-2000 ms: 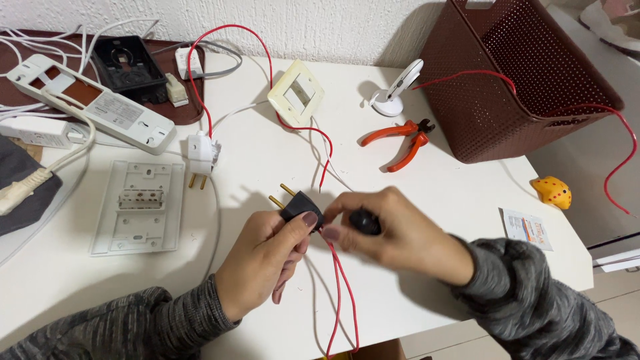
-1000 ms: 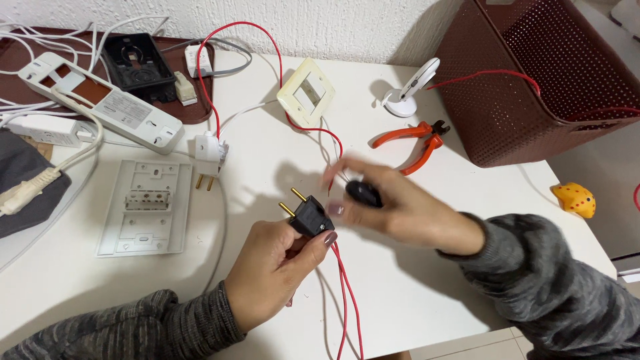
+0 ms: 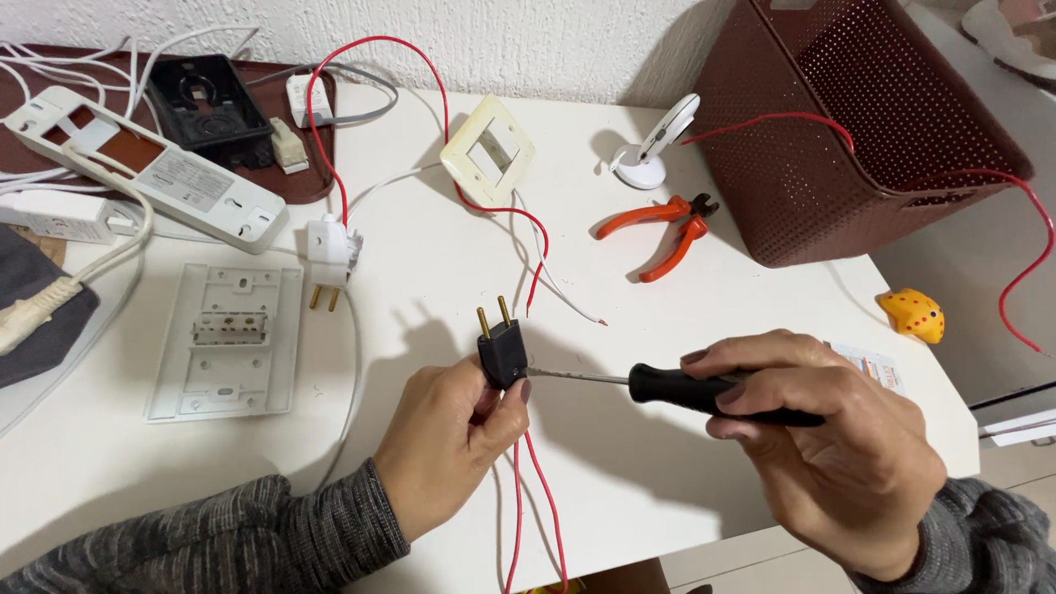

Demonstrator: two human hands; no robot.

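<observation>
My left hand grips a black two-pin plug near its lower end, with its brass pins pointing up. Two red wires hang below that hand toward the table's front edge. My right hand is closed on the black handle of a screwdriver, which lies almost level. The screwdriver's tip is at the plug's right side, close to a small screw; whether it sits in the screw slot I cannot tell. Bared ends of a red wire and a white wire lie on the table above the plug.
Orange-handled cutting pliers, a small white stand and a brown perforated basket are at the right. A cream wall plate lies behind the plug. At left are a white plug, a white mounting plate and tangled cables.
My right hand has moved right, away from the plug, and the screwdriver's shaft now shows between them. My left hand still holds the plug.
</observation>
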